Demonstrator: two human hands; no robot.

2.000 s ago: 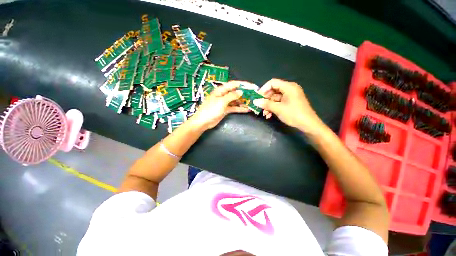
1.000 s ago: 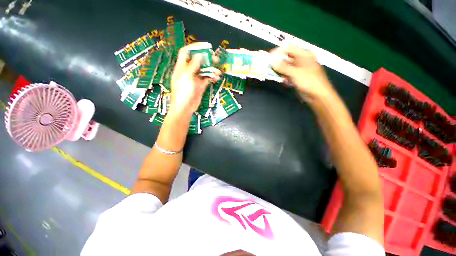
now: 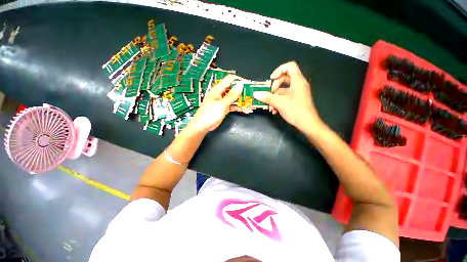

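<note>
A green circuit board strip [image 3: 254, 95] with a pale edge and orange flex tails is held level between both hands, above the dark bench. My left hand [image 3: 219, 102] grips its left end, thumb on top. My right hand [image 3: 292, 97] grips its right end, thumb on top. The fingers cover both ends of the strip. The loose board pile [image 3: 166, 77], green with orange and white parts, lies on the bench to the left, partly behind my left hand.
A red compartment tray [image 3: 393, 173] stands on the right, with dark boards [image 3: 403, 105] packed in its upper pockets. Part of a second tray shows at the right edge. A pink fan [image 3: 42, 138] is at the left. A pale strip [image 3: 287, 31] edges the dark bench [image 3: 256, 148].
One second ago my hands were farther apart over the pile with a blurred strip between them. They are now closer together and lower, right of the pile. The camera view has shifted.
</note>
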